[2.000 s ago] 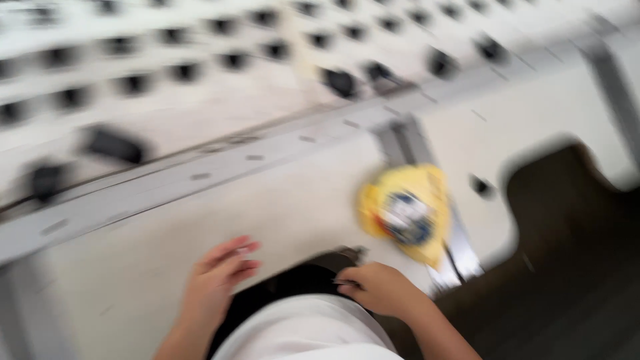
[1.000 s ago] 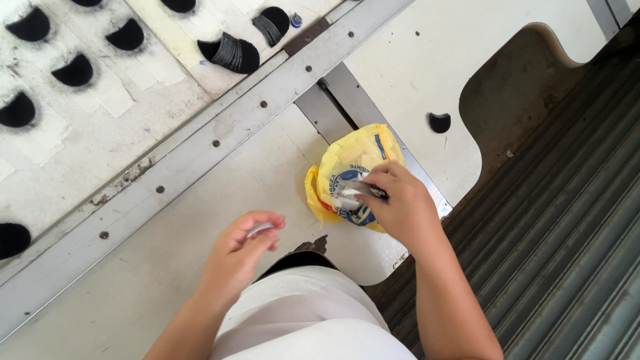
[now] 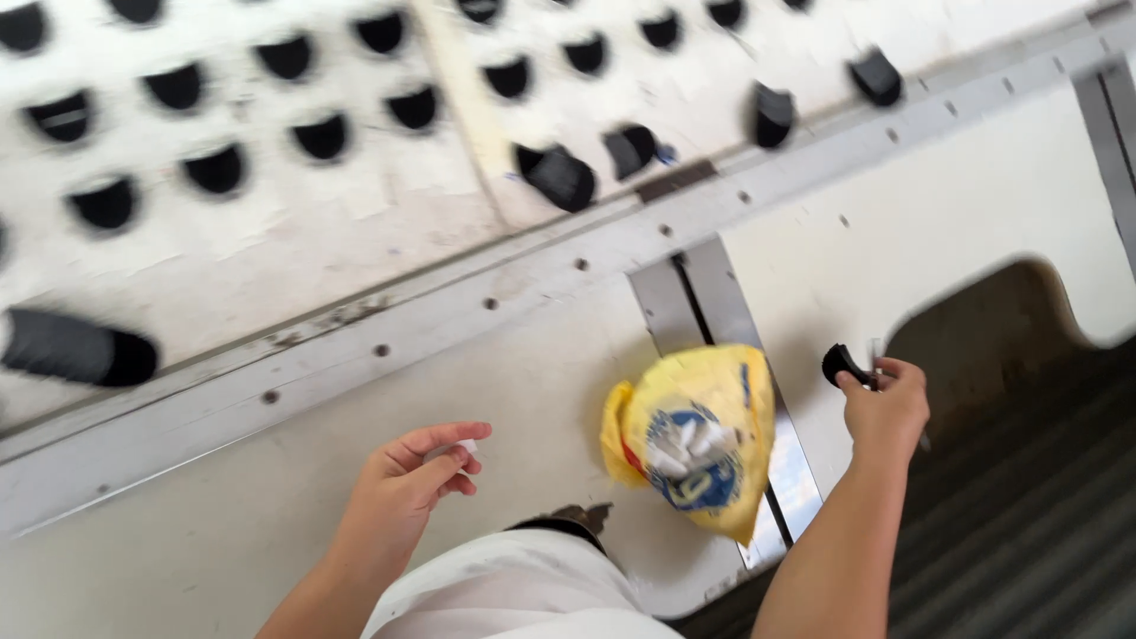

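My left hand, over the white work surface, pinches a small white piece between thumb and fingers. At the right, my right hand grips a curved black piece by its edge, along with a slim metal tool whose kind is blurred. Between my hands lies a yellow plastic bag with blue print. Several small white pieces rest on it.
Rows of black half-round pieces cover the white panel beyond the metal rail. Stacks of dark pieces sit near the rail, and a larger one at left. A cut-out notches the surface's right edge; ribbed dark material lies below.
My right hand has moved from over the yellow bag to the right and taken hold of the black piece that lay there. My left hand still holds a small white piece. The view has turned.
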